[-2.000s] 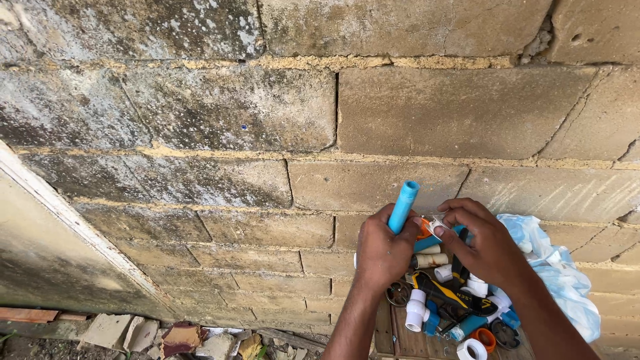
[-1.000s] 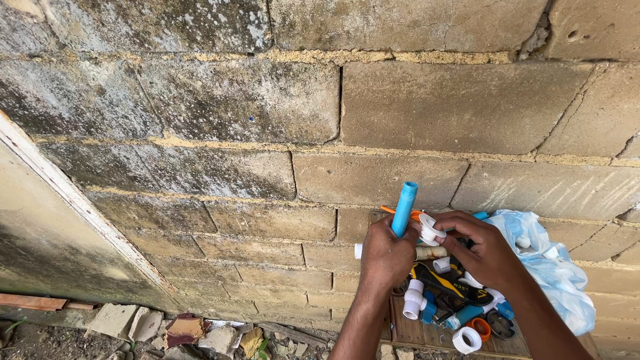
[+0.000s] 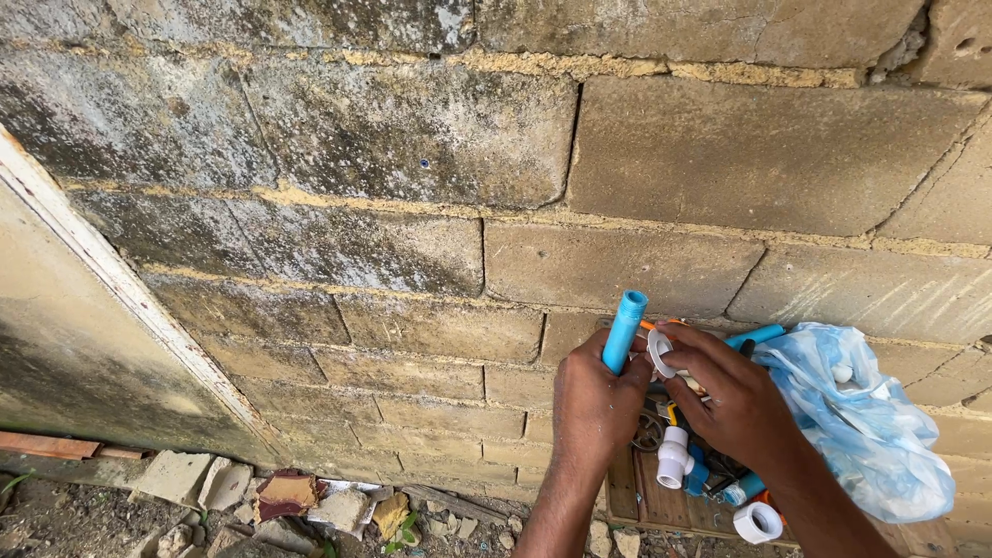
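Observation:
A blue plastic pipe (image 3: pixel 622 333) with a threaded top end stands nearly upright in my left hand (image 3: pixel 597 395), its fingers closed around it. Just right of it, my right hand (image 3: pixel 725 387) pinches a roll of white thread seal tape (image 3: pixel 659 353) by its spool; the fingers of both hands nearly meet there. Below the hands, a white PVC tee fitting (image 3: pixel 673 459) and a white PVC coupling (image 3: pixel 757 522) lie on a wooden board (image 3: pixel 663 504). Other fittings and tools are partly hidden by my right hand and forearm.
A concrete block wall (image 3: pixel 527 256) rises directly behind the hands. A blue-and-white plastic bag (image 3: pixel 860 418) lies at the right, beside another blue pipe (image 3: pixel 756 336). Broken masonry pieces (image 3: pixel 341 510) cover the ground at lower left, near a white metal frame edge (image 3: pixel 132 294).
The white tape spool has turned and its round side now shows between my hands. My left hand keeps its hold on the blue pipe.

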